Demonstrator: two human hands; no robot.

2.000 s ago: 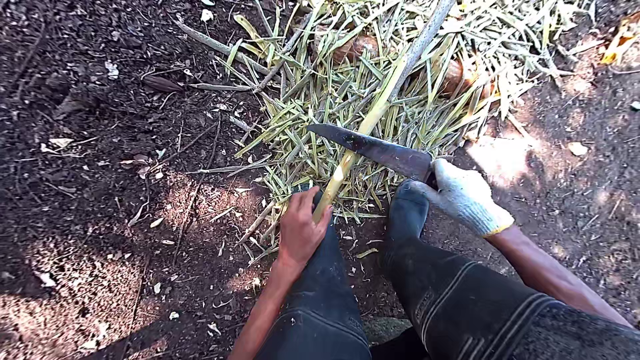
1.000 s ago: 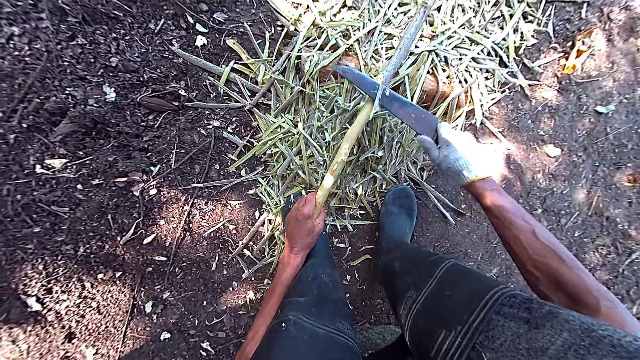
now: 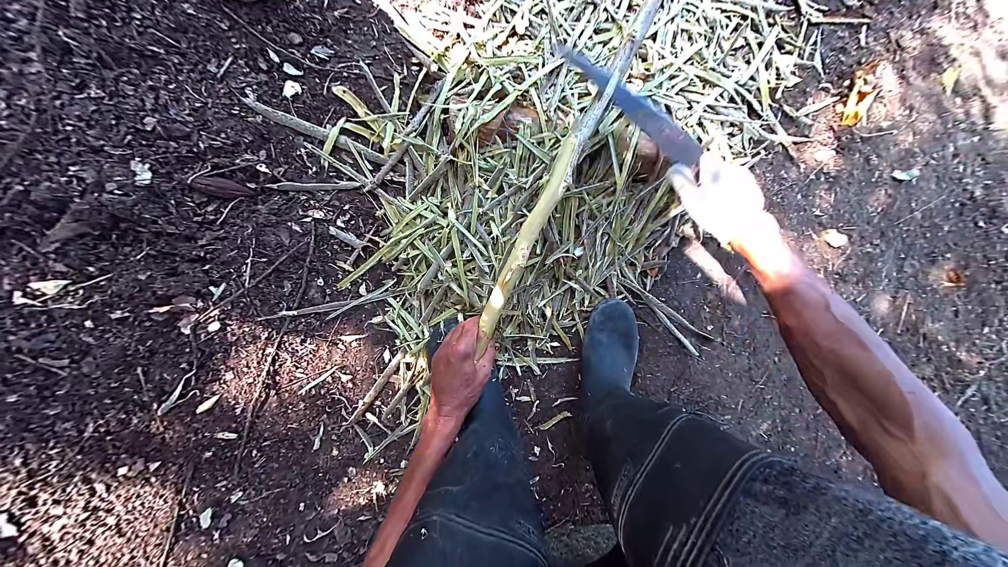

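Observation:
My left hand [image 3: 461, 372], bare, grips the lower end of a long branch [image 3: 543, 209], whose near part is peeled pale yellow-green and whose far part keeps grey bark. In my right hand [image 3: 724, 197], which wears a white knit glove, is the handle of a machete [image 3: 650, 122]. The blade crosses the branch at its barked upper part, tip to the upper left; whether it touches the wood I cannot tell. Strips of peeled bark [image 3: 465, 228] lie heaped under the branch.
Brown rounded pieces [image 3: 508, 124], seemingly wood, show through the heap. My dark rubber boot [image 3: 610, 346] stands at its near edge, the other leg beside my left hand. Loose sticks [image 3: 295, 122] stick out leftward. Dark soil with leaf litter surrounds the heap; a yellow-orange leaf [image 3: 858, 98] lies right.
The machete has moved up along the branch, away from my left hand, from the peeled part to the barked part. My left hand keeps its hold on the lower end.

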